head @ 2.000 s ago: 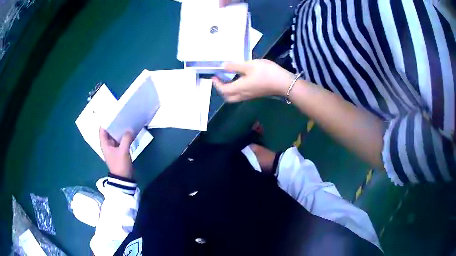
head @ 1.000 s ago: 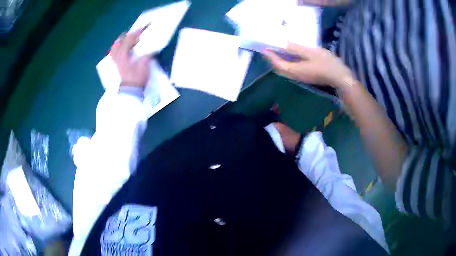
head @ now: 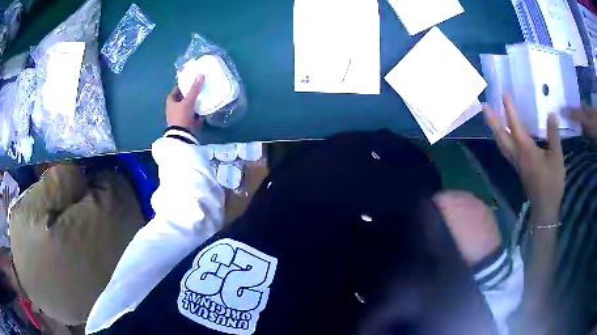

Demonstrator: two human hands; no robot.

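A bagged white product (head: 219,82), a rounded square in a shiny clear bag, is at the bench's near side, left of centre. My left hand (head: 186,108) grips its left side, with a finger over the top. A large white panel (head: 337,42) with a small dark mark lies to its right. White square cards (head: 437,82) lie in a loose pile further right. My right hand (head: 466,222) is low at the right, below the bench edge, blurred; its fingers are hidden, so its hold cannot be told.
A co-worker's hands are at a white box part (head: 546,88) with a small hole, at the right. A stack with striped edges (head: 531,26) stands behind. Large clear bags (head: 78,98) and a small clear bag (head: 129,38) lie left. White units (head: 230,175) show below the bench edge.
The view has swung left. My left hand has let go of the white card and moved to the bagged product, which it now grips. The large marked panel now shows uncovered.
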